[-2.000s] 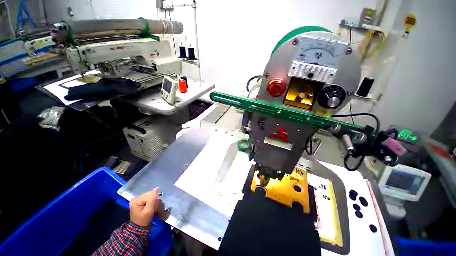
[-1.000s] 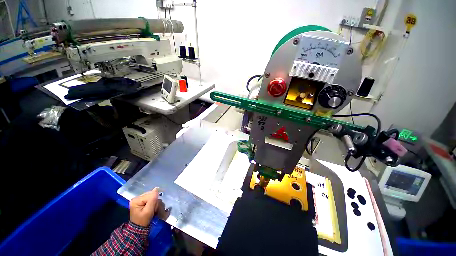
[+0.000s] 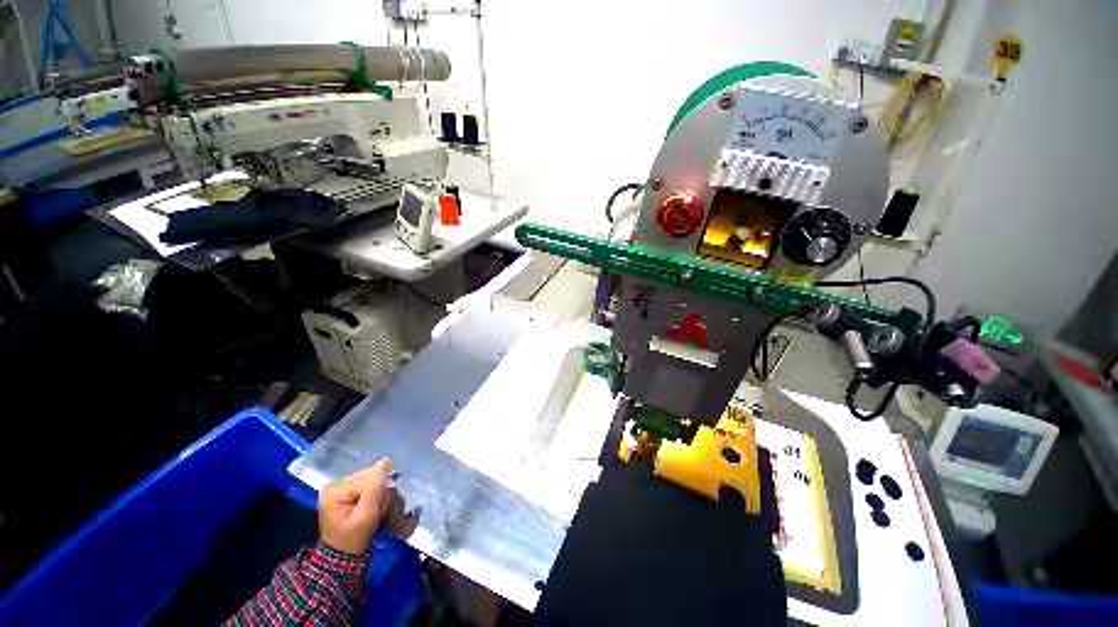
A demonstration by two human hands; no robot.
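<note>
A black fabric panel (image 3: 668, 551) lies on the table, its far end under the yellow template plate (image 3: 717, 459). The needle and presser area (image 3: 650, 429) of the machine head (image 3: 687, 306) is down at the plate's left part. My left hand (image 3: 356, 505) is curled into a fist at the left edge of the metal table, away from the fabric; no object shows in it. My right hand is not in view. Small black patches (image 3: 891, 488) lie on the white sheet (image 3: 858, 576) at the right.
A blue bin (image 3: 147, 514) stands at the lower left, and another blue bin (image 3: 1042, 606) at the lower right. A green bar (image 3: 687, 272) crosses the head. A control panel (image 3: 991, 443) stands at the right. A similar machine (image 3: 307, 135) is at the back left.
The yellow plate, fabric and white sheet shifted slightly left, then back slightly right, under the machine head. My left hand stays in place.
</note>
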